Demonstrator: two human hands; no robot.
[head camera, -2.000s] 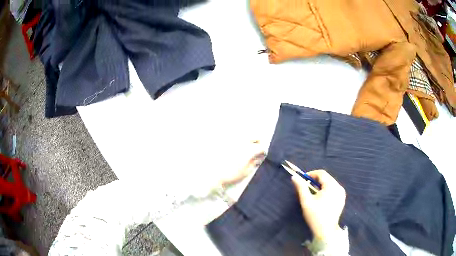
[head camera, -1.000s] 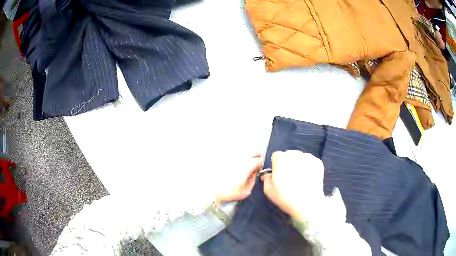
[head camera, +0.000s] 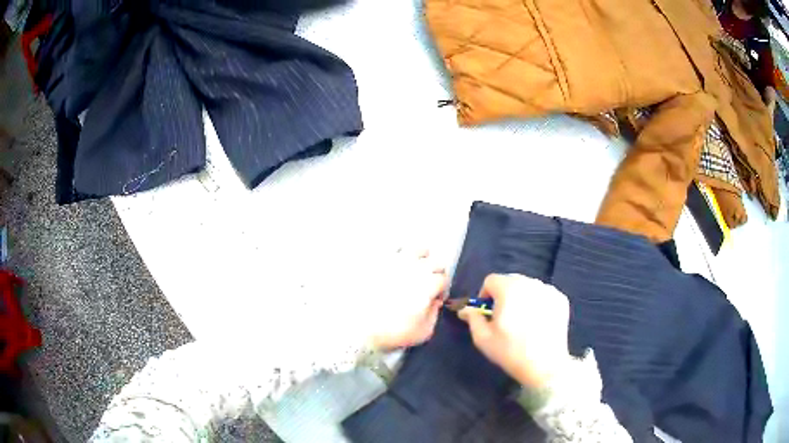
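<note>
Dark pinstripe trousers lie across the lower right of the white table, waistband edge towards the left. My left hand is at that edge, its fingertips pinching the edge of the cloth; its outline is washed out by glare. My right hand holds thread snips with a blue and yellow grip. Their tip points left at the cloth edge, close to my left fingertips. The blades are partly blurred, and I cannot see any thread between them.
More dark pinstripe trousers lie at the upper left table edge, with pale loose threads on one leg. An orange-brown quilted jacket lies at the upper right. A black and yellow flat item is beside its sleeve. A red object stands on the floor at left.
From two seconds ago, my right hand has moved left and up to the waistband edge beside my left hand. Since one second ago, it has shifted slightly, showing more of the snips' grip.
</note>
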